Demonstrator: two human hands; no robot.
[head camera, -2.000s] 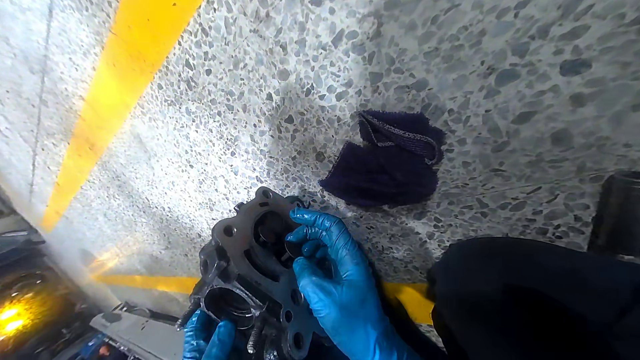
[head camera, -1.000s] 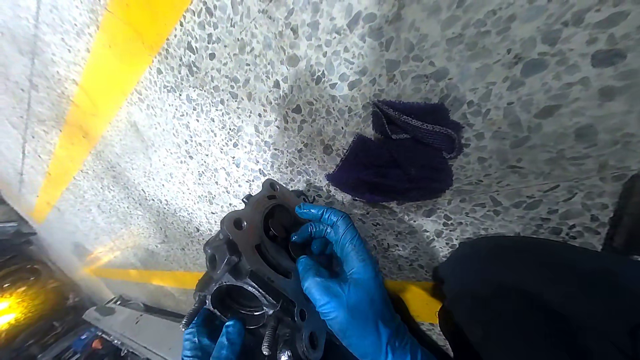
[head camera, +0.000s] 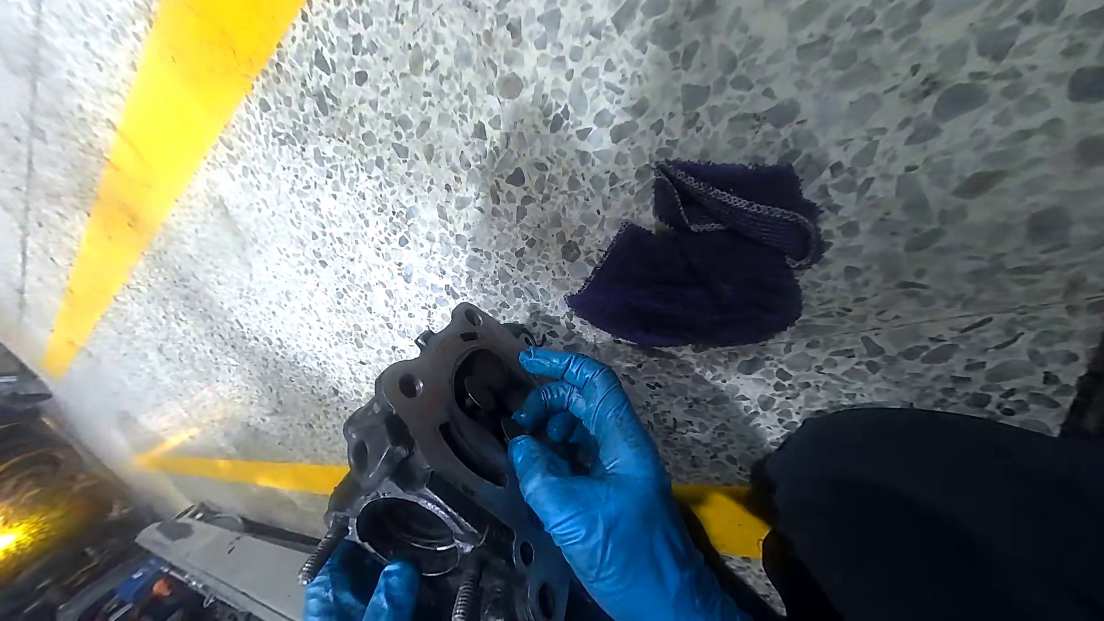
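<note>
A dark metal cylinder head (head camera: 431, 379) with an open port, bolt holes and threaded studs is tilted at the lower middle. My left hand (head camera: 362, 586), in a blue glove, grips its lower side beside the round port (head camera: 410, 530), its fingertips at the rim. My right hand (head camera: 595, 466), also in a blue glove, is at the oval recess in the flat face. Its thumb and a finger pinch a small dark piece (head camera: 512, 429), too small and shaded to name. The index fingertip rests near the edge of the face.
A crumpled dark purple cloth (head camera: 707, 285) lies on the speckled terrazzo floor (head camera: 448, 129) beyond the part. Yellow painted lines (head camera: 172, 129) cross the floor. A dark-clothed leg (head camera: 931, 517) is at the lower right. A grey metal edge (head camera: 233, 561) and cluttered equipment stand at the lower left.
</note>
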